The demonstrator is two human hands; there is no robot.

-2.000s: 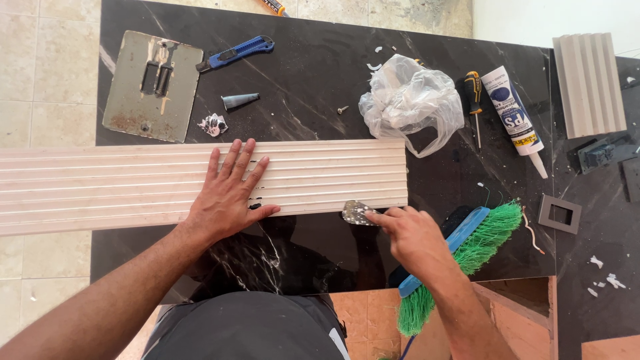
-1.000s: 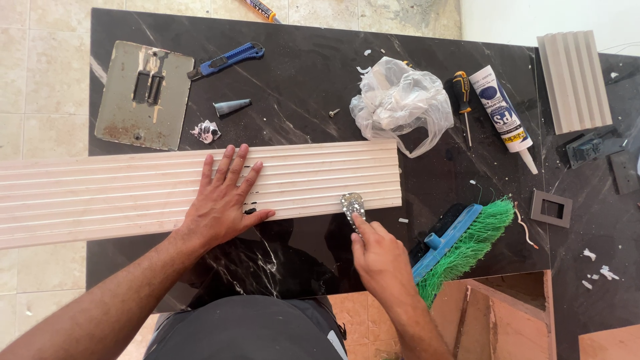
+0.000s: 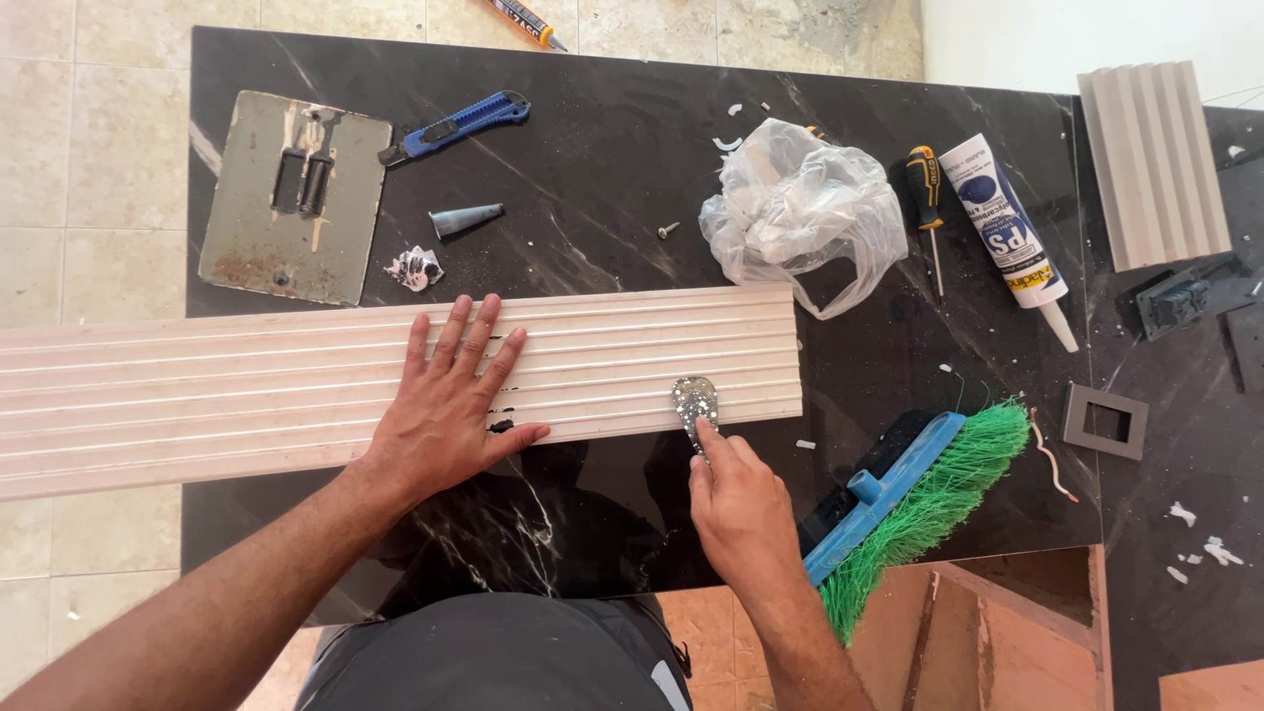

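A long fluted off-white panel [image 3: 632,365] lies across the dark marbled worktop and runs out of view at the left. My left hand [image 3: 444,405] rests flat on it, fingers spread, beside small black marks on its ribs. A small speckled scraper-like tool [image 3: 695,400] is in my right hand [image 3: 741,499], its handle mostly hidden by my fingers. The tool's rounded end lies over the panel's near edge, close to the right end, with my index finger stretched along it. Under the panel's near side the dark worktop [image 3: 602,513] shows.
Behind the panel lie a rusty metal plate [image 3: 336,237], a blue utility knife [image 3: 459,128], a nozzle [image 3: 466,219], a screw [image 3: 669,230], a plastic bag [image 3: 800,212], a screwdriver [image 3: 925,197] and a sealant tube [image 3: 1002,222]. A green-bristled broom head [image 3: 908,504] lies right of my right hand.
My right hand has shifted left along the panel's near edge, and the tool has turned from pointing left to pointing away from me. My left hand stays spread on the panel.
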